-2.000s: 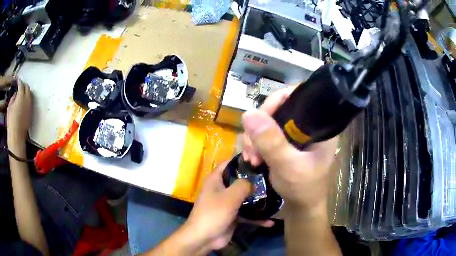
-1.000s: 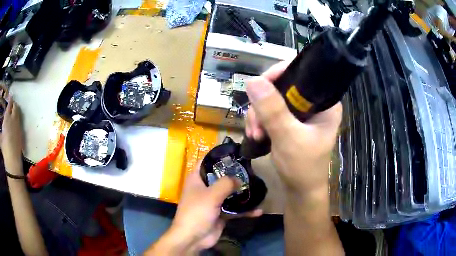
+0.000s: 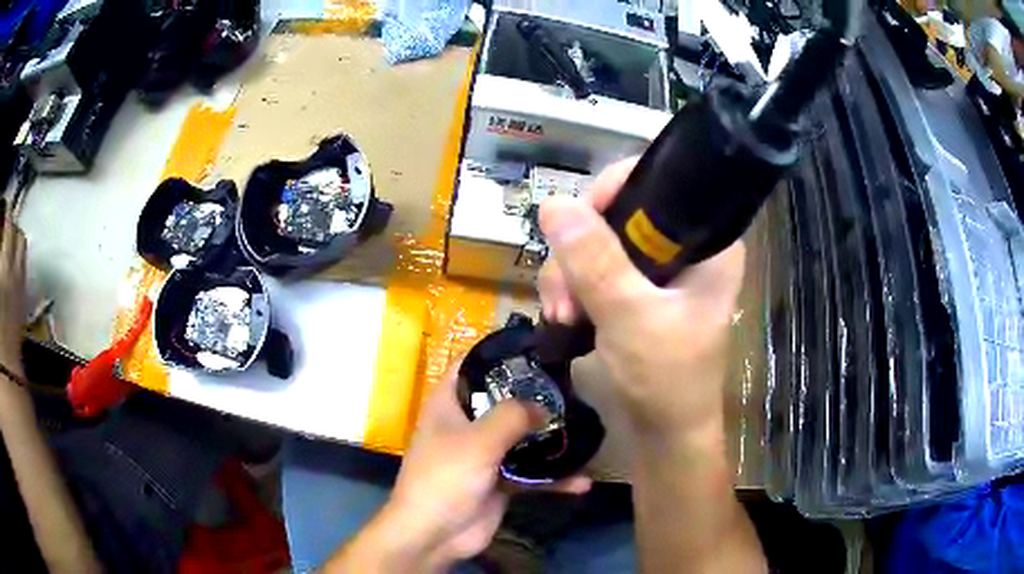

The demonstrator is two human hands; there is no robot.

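Observation:
My left hand [image 3: 455,471] holds a black camera housing [image 3: 582,432] near the bench's front edge, its open side up. My left thumb lies on the circuit board [image 3: 519,387] inside it. My right hand [image 3: 657,336] grips a thick black electric screwdriver [image 3: 707,179] with a yellow-orange label, tilted with its cable end to the upper right. The screwdriver's lower end is at the housing's upper right rim; its bit tip and any screw are hidden. Three more housings with boards inside, one of them the larger-looking housing [image 3: 368,185], stand on the bench to the left.
The white screw feeder [image 3: 477,241] stands behind my right hand. A tall stack of clear blister trays [image 3: 898,336] is at the right. A red-orange tool [image 3: 103,376] lies at the left bench edge, near another person's arm [image 3: 34,471]. A crumpled bluish bag [image 3: 421,28] lies at the back.
Since the first frame, the held housing and screwdriver have shifted left, and the screwdriver's lower end has moved to the housing's upper right rim. The neighbour's hand has moved partly out of view.

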